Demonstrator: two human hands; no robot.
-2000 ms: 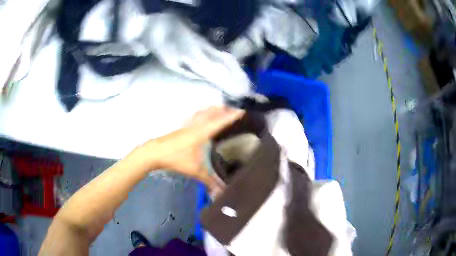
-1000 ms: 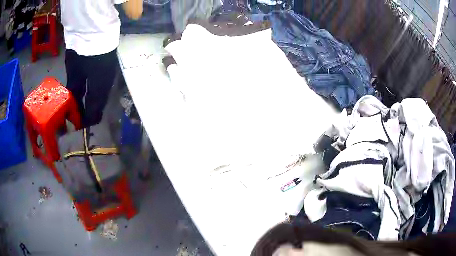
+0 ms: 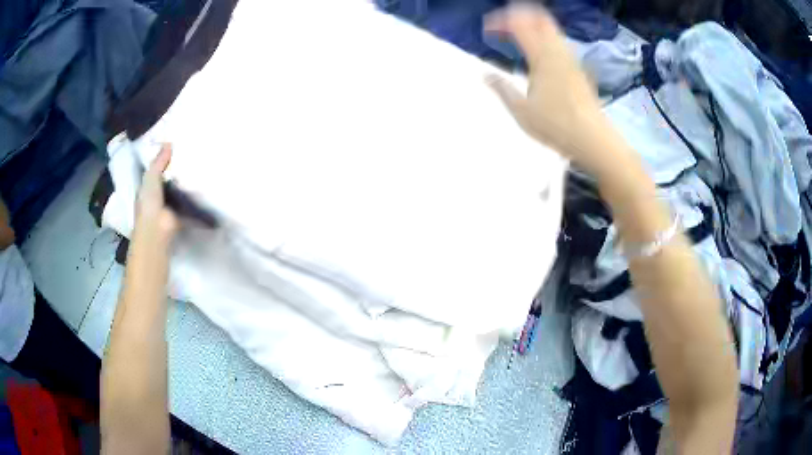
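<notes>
White trousers lie stacked in a thick, overexposed pile on the table, their lower edges uneven. A dark brown waistband shows at the upper left. My left hand grips the pile's left edge, with some fingers hidden by cloth; a blurred dark strip is beside it. My right hand is blurred at the pile's upper right, fingers apart, holding nothing visible. Small thread snips with blue and pink grips lie beside the pile's lower right corner.
Pale speckled table shows along the near side. White and navy garments are heaped on the right. Blue denim lies at the upper left. A red stool and part of another person show at the left edge.
The view has turned from the floor bin to the table and moved closer to the pile. Both hands are now at the pile. The neighbouring worker is mostly out of view.
</notes>
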